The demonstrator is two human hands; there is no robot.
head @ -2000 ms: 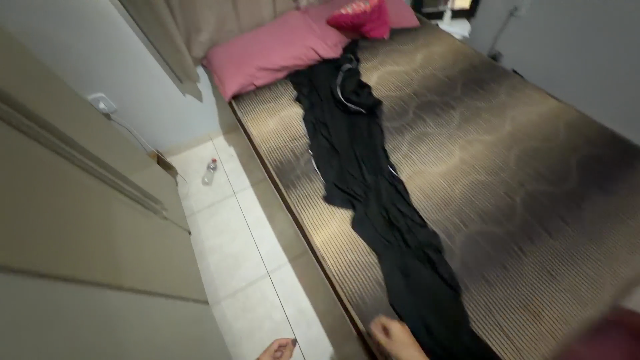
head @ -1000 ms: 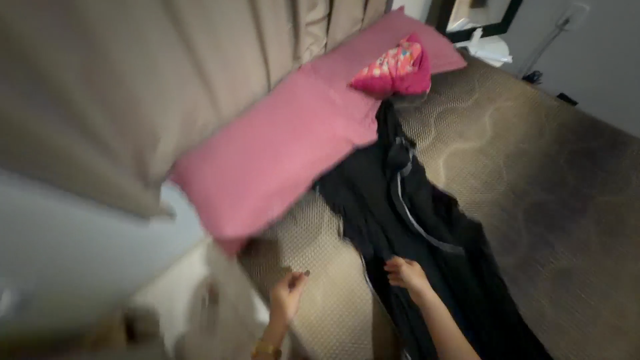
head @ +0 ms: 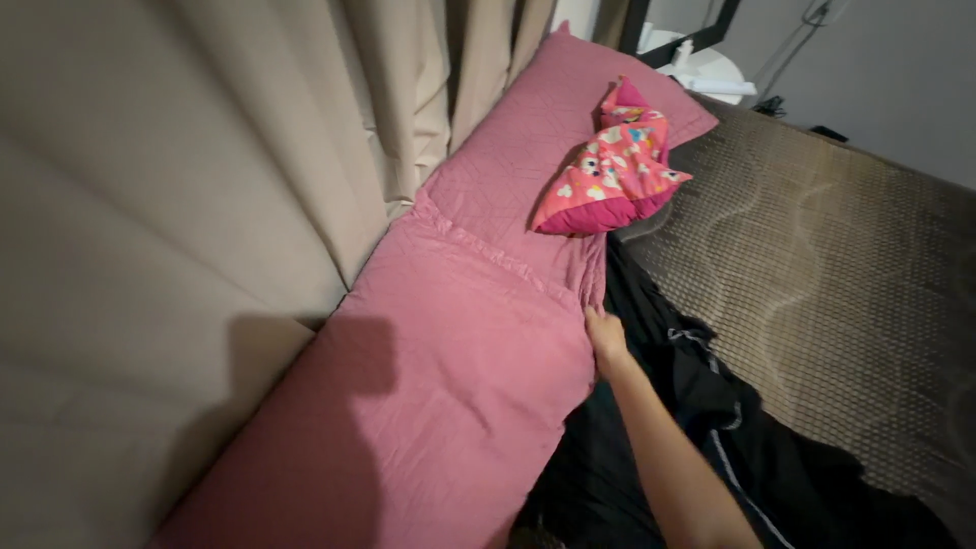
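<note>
My right hand (head: 606, 335) grips the right edge of the nearer pink pillow (head: 457, 328), close to where it meets the farther pink pillow (head: 518, 145). A small pink patterned cushion (head: 610, 175) rests on the farther pillow. Under my right forearm, a black garment (head: 686, 396) with white piping lies crumpled on the patterned mattress (head: 808, 282), its top end against the pillows. My left hand is out of view.
Beige curtains (head: 305, 137) hang along the left side, touching the pillows. Beyond the bed's far corner stand a white round table (head: 709, 72) with a bottle on it and a dark-framed mirror (head: 694, 38). Cables lie near the grey wall.
My right hand has moved from above the black garment to the pink pillow's edge and taken hold there. My left hand has left the view. The view has moved nearer to the pillows.
</note>
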